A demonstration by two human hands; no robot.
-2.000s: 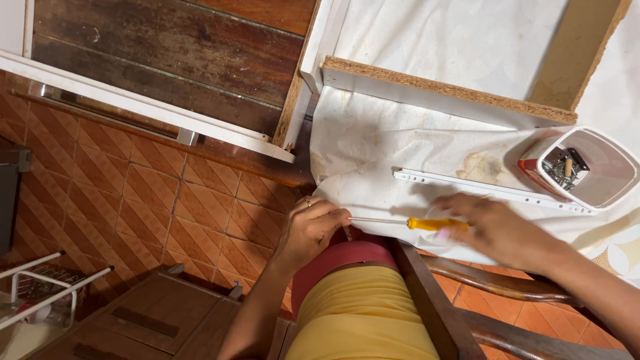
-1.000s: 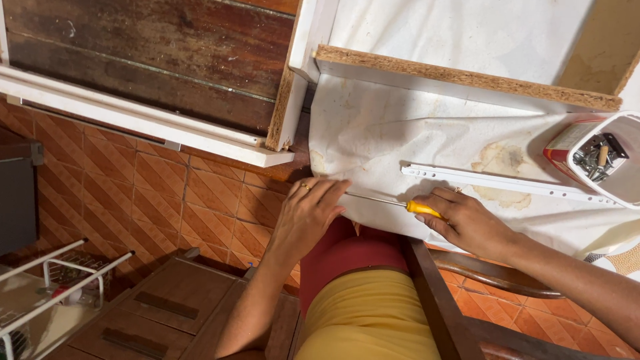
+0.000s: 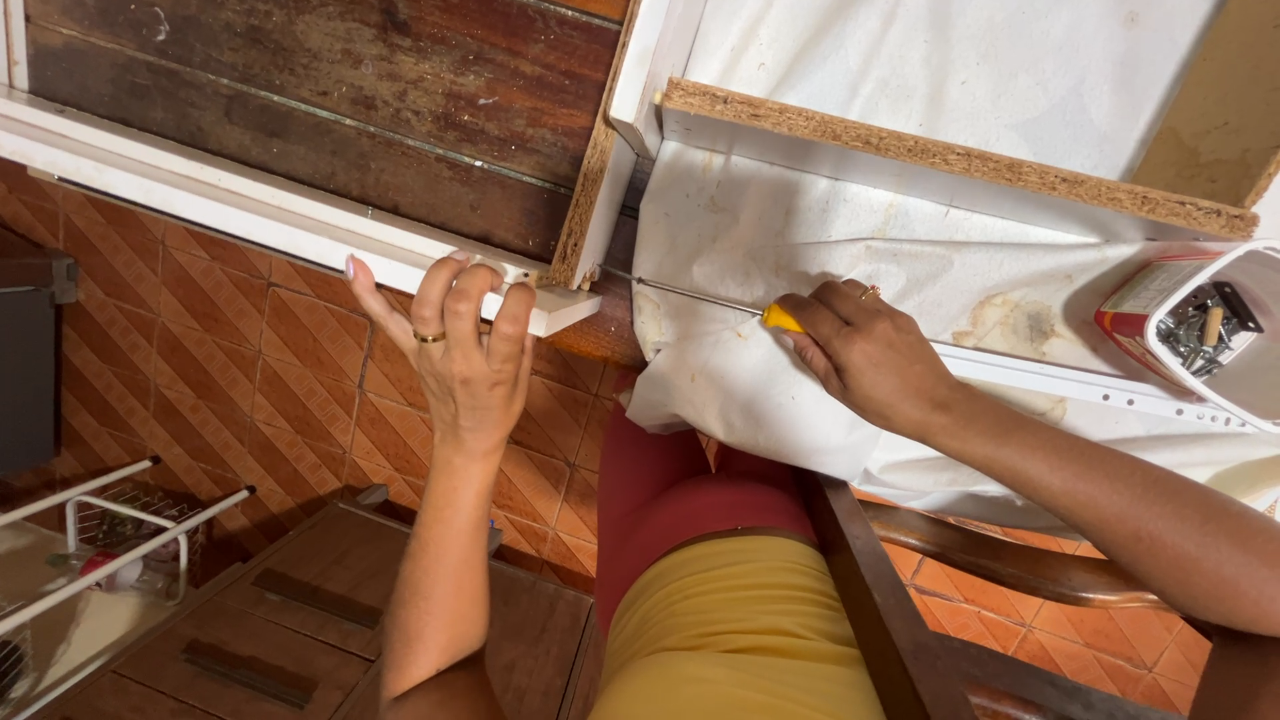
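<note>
My right hand [image 3: 870, 350] grips the yellow handle of a screwdriver [image 3: 700, 298], whose shaft points left at the end of a chipboard drawer side [image 3: 590, 215]. The tip meets or nearly meets a small screw or hole there. My left hand [image 3: 465, 345] rests with fingers spread over the white front board [image 3: 250, 215] of that drawer frame, near its right corner; my thumb and fingers press on its edge. A white perforated drawer rail [image 3: 1080, 385] lies on the white cloth [image 3: 760, 390], partly behind my right forearm.
A white and red plastic tub [image 3: 1150, 300] with screws and metal fittings stands at right. Another white chipboard-edged frame [image 3: 950, 165] lies on the cloth. Below are a wooden chair [image 3: 860, 600], a brown drawer cabinet [image 3: 320, 600] and a white wire rack [image 3: 130, 540].
My left hand has left the screwdriver's tip and moved up and left onto the white front board. My right hand has brought the screwdriver up to the drawer frame's corner.
</note>
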